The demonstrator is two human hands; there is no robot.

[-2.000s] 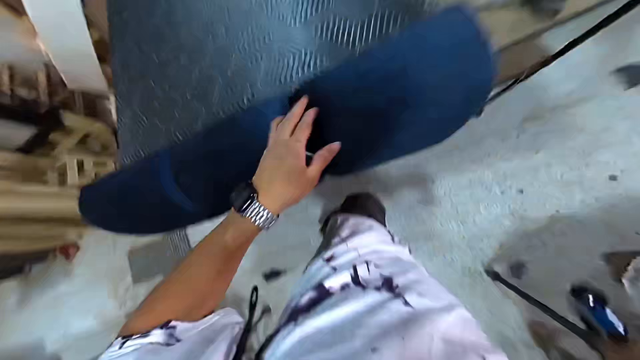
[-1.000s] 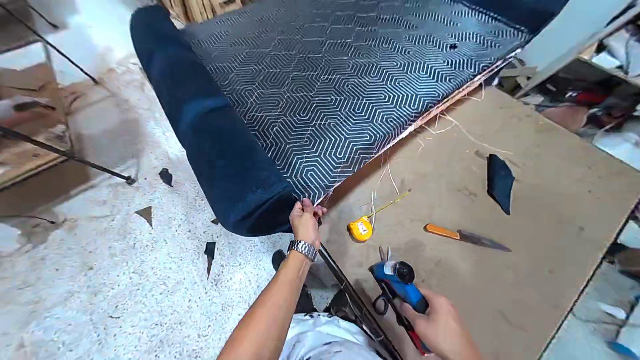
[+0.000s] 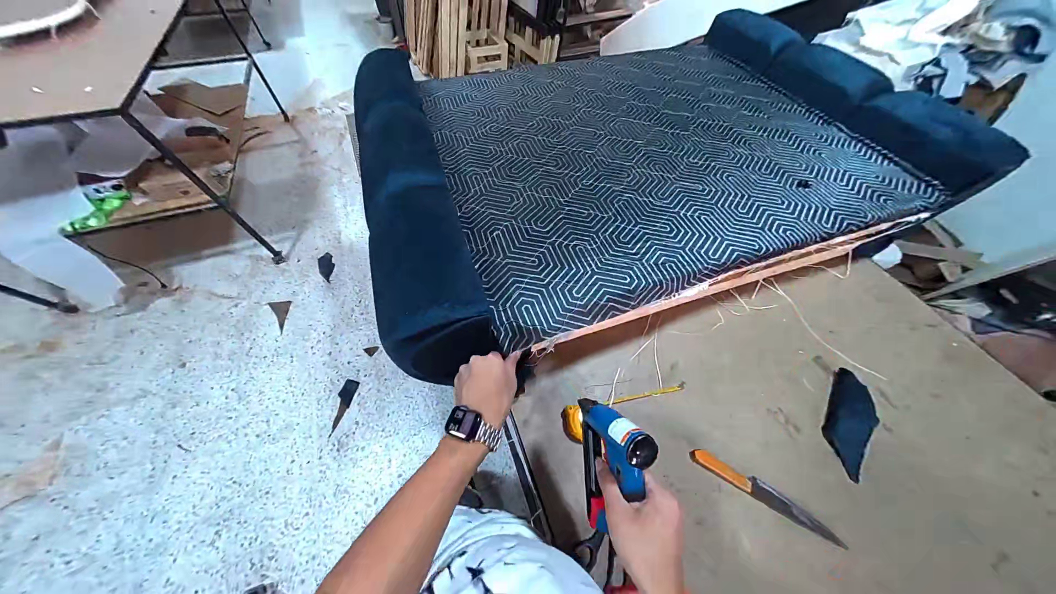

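Note:
My left hand (image 3: 488, 384), with a watch at the wrist, grips the fabric at the near corner of an upholstered furniture piece, where the dark blue padded roll (image 3: 429, 247) meets the patterned fabric (image 3: 627, 198). In my right hand (image 3: 643, 528) is a blue pneumatic staple gun (image 3: 620, 441), held over the table with its nose toward that corner. Beside it lies a yellow tape measure (image 3: 572, 422), partly hidden, its blade out. A knife with an orange handle (image 3: 722, 470) and a dark blue fabric scrap (image 3: 850, 425) lie farther right. Scissors (image 3: 587, 549) show below the staple gun.
The furniture piece rests on a brown worktable (image 3: 742, 388), its wooden edge rail (image 3: 709, 287) trailing loose threads. Several fabric scraps (image 3: 327, 266) lie on the speckled floor at left. Another table (image 3: 91, 66) with thin metal legs stands upper left. Wooden frames (image 3: 454, 37) stand behind.
Two seconds ago one hand lay on the blue roll; since one second ago, my left hand has stayed at the corner while the staple gun in my right hand has moved closer to it, beside the tape measure.

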